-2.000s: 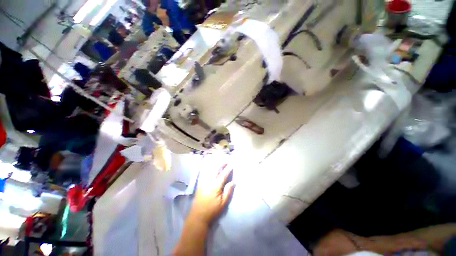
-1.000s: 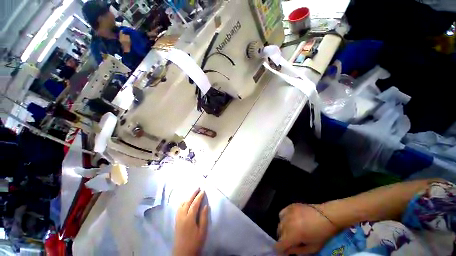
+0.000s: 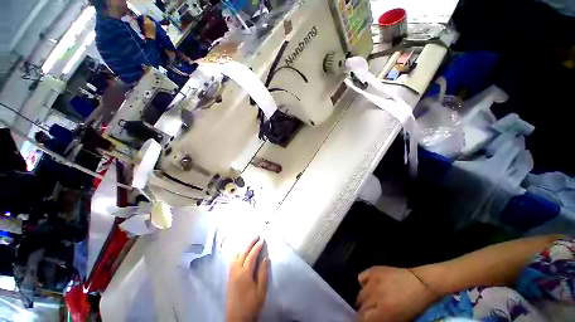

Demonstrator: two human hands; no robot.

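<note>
A pale blue fabric panel (image 3: pixel 290 277) lies on the machine table and reaches up to the bright, washed-out needle area of the cream sewing machine (image 3: pixel 230 135). My left hand (image 3: pixel 248 283) lies palm down on the panel just below that bright spot, fingers extended and slightly parted. My right hand (image 3: pixel 394 294) is at the table's near edge, fingers curled, beside the panel's right corner; whether it grips the cloth is hidden. Dark red thread snips (image 3: pixel 267 165) lie by the machine base. The cloth at the needle is lost in glare.
White strips (image 3: pixel 394 107) hang near the handwheel (image 3: pixel 329 63). A red-rimmed tin (image 3: pixel 393 25) stands at the table's far end. A blue bin (image 3: pixel 533 210) with pale pieces and clear plastic is at the right. A person in blue (image 3: pixel 129 44) is behind the machine.
The view has swung right and down since the oldest frame, then shifted slightly. My left hand stays flat on the panel near the needle area; my right hand stays curled by the table edge.
</note>
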